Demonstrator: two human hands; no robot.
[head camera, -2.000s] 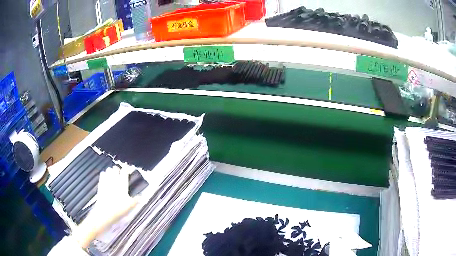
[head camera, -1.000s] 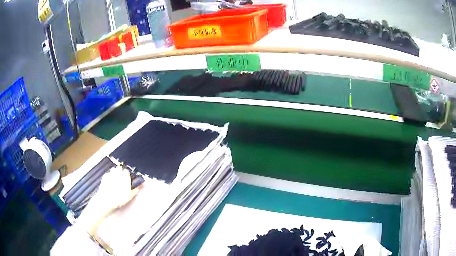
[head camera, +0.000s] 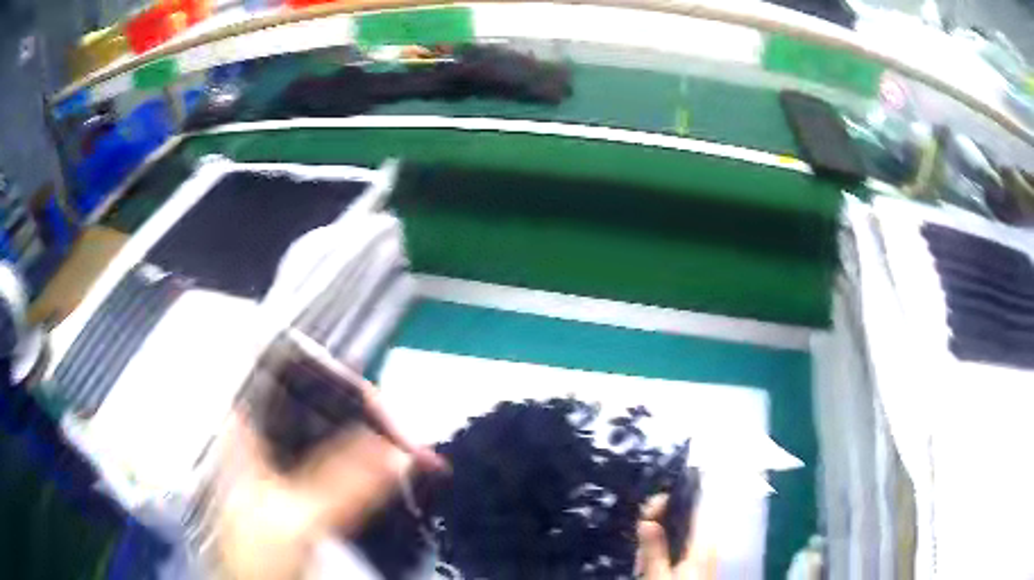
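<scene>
My left hand (head camera: 306, 487), blurred, holds several dark strips (head camera: 301, 397) in its grip, between the left stack and the heap. My right hand (head camera: 669, 549), partly cut off by the bottom edge, holds a small dark piece (head camera: 680, 499) upright at the heap's right side. The heap of small black pieces (head camera: 522, 487) lies on a white sheet (head camera: 726, 414). Grey-black strips (head camera: 108, 340) and a dark block of strips (head camera: 255, 227) lie on top of the left stack of white sheets (head camera: 210, 340).
A right stack of white sheets (head camera: 879, 374) bears dark strips (head camera: 986, 295). Behind are a green belt (head camera: 624, 249) and a ledge with a dark flat object (head camera: 822, 136) and dark strips (head camera: 499, 74). White scraps (head camera: 777, 453) lie right of the heap. A bottle tip (head camera: 806, 561) shows at the bottom.
My left hand has moved from the left stack towards the heap with strips in it. My right hand has come into view with a dark piece. The view has tilted down.
</scene>
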